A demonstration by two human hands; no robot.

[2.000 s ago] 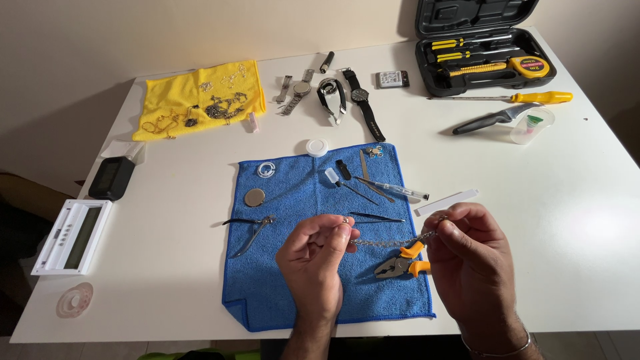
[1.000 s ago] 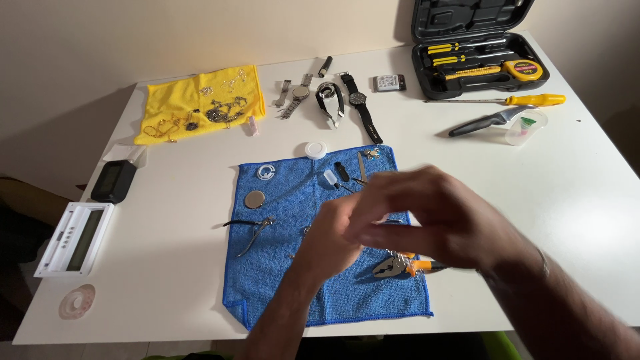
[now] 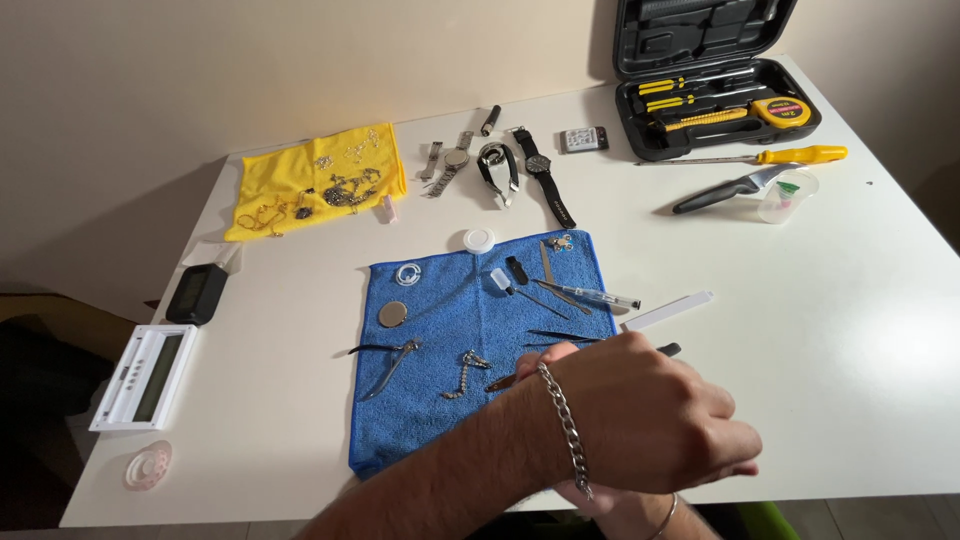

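Observation:
My left hand (image 3: pixel 652 412) reaches in from the lower left, back up, its fingers bent and partly hidden. A silver curb-chain bracelet (image 3: pixel 568 424) lies around its wrist. My right hand (image 3: pixel 600 504), wearing a thin bangle (image 3: pixel 665 516), is under that wrist, beside the bracelet's lower part; its grip is hidden. Behind the hands, the pliers (image 3: pixel 501 383) are mostly covered on the blue cloth (image 3: pixel 420 427). Left of them are a small linked chain (image 3: pixel 463 376) and nippers (image 3: pixel 391 367). Tweezers (image 3: pixel 562 335) lie just above my left hand.
A yellow cloth (image 3: pixel 300 169) holds jewellery. Several watches, one with a black strap (image 3: pixel 538 165), lie at the back. An open tool case (image 3: pixel 637 146), a yellow-handled screwdriver (image 3: pixel 802 155), a knife (image 3: pixel 716 191) and a plastic cup (image 3: pixel 776 206) are at right. A digital device (image 3: pixel 142 379) sits left.
Two seconds ago both hands held a silver chain stretched between them over the blue cloth. The hands have since crossed and moved lower right, and a silver chain now lies around my left wrist.

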